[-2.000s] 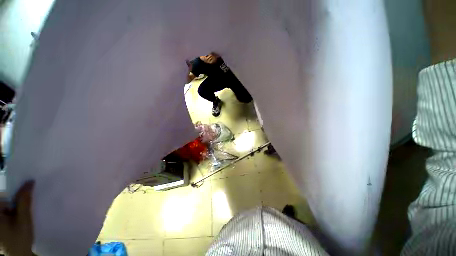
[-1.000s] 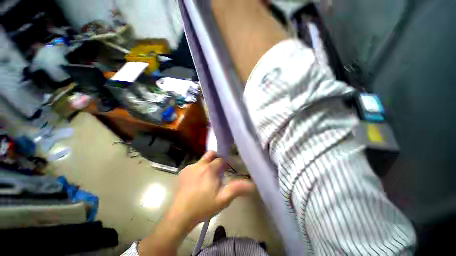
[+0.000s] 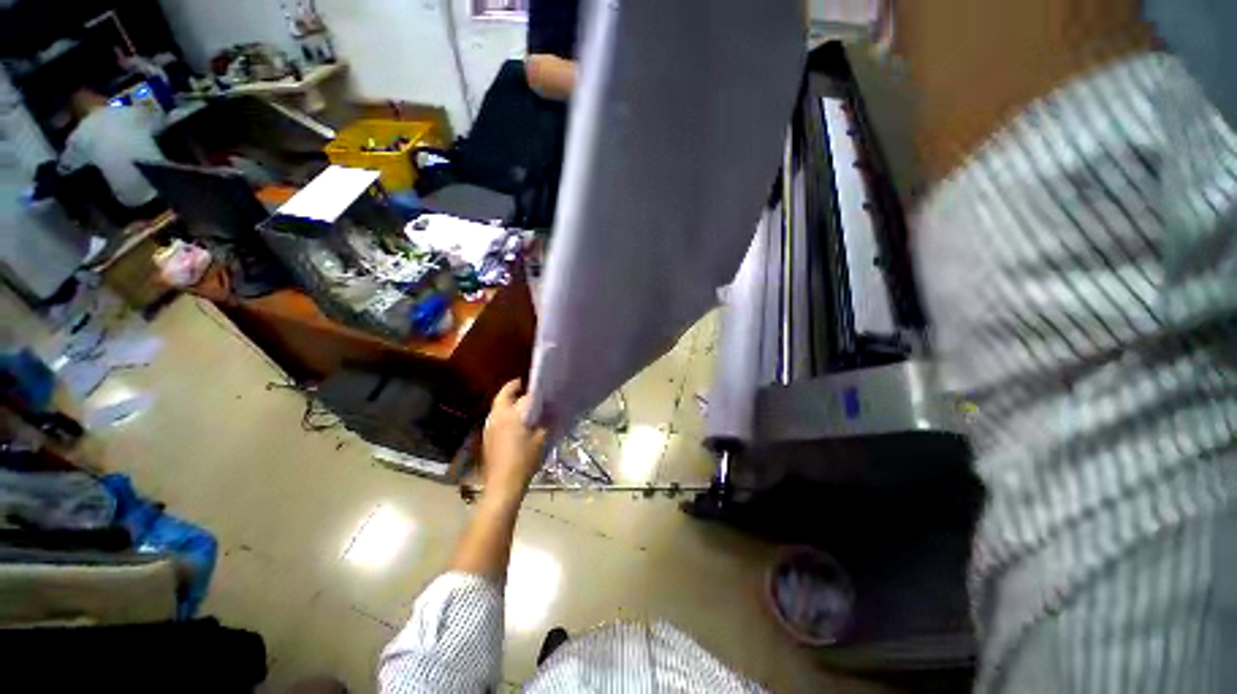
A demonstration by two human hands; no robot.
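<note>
A large white-lilac paper sheet (image 3: 665, 176) hangs in the air in front of me, between the desk and the plotter. My left hand (image 3: 513, 441) grips its lower left corner. My right forearm rises along the right side in a striped sleeve; the right hand itself is cut off by the top edge. Another person's forearm (image 3: 550, 75) and dark sleeve show behind the sheet's left edge; the rest of that person is hidden or out of view.
The long black plotter (image 3: 868, 393) stands right, with a paper roll below and a waste basket (image 3: 811, 597) beside it. Left is an orange-brown desk (image 3: 475, 339) with a black basket (image 3: 360, 264). A thin bar (image 3: 611, 490) and clear plastic (image 3: 577, 458) lie on the floor. Another person (image 3: 109, 149) sits far left.
The sheet went from filling the view to a narrow folded strip, and now shows as a broad hanging panel. My left hand has closed on its lower corner. My right arm has moved right.
</note>
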